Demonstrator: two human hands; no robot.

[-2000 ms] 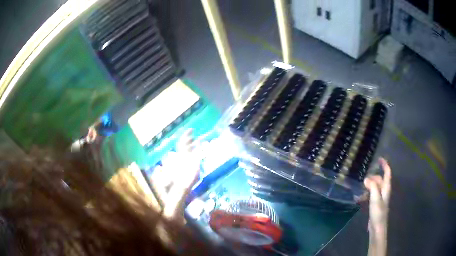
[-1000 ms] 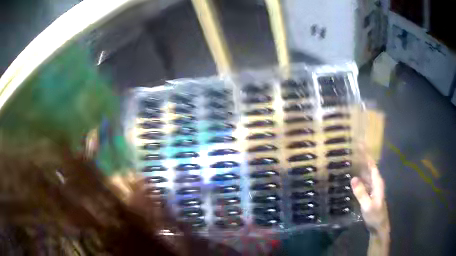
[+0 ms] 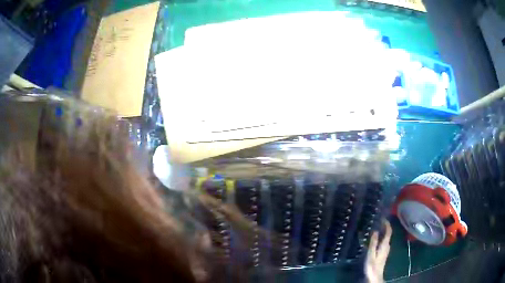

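A clear blister tray [image 3: 302, 221] lies low in the middle, in front of the cardboard sheets. It holds several columns of black components [image 3: 306, 226] with shiny tips. My right hand [image 3: 378, 253] is at the tray's right edge, fingers along the rim, and appears to hold it; the lower hand is cut off by the frame. My left hand is not seen; brown hair covers the lower left and the tray's left part. A yellow strip [image 3: 230, 193] shows at the tray's upper left.
Glare-white cardboard sheets [image 3: 266, 77] lie behind the tray. A blue bin [image 3: 426, 85] with white items is upper right. The red desk fan [image 3: 429, 213] stands right of my hand, near stacked trays [image 3: 482, 171]. A brown board [image 3: 122, 61] and blue cloth or bag [image 3: 55, 47] are upper left.
The view has turned from the floor and bench side to the bench. The tray has moved from in front of me, over the floor side, to the bench before the cardboard, with my right hand still at its edge.
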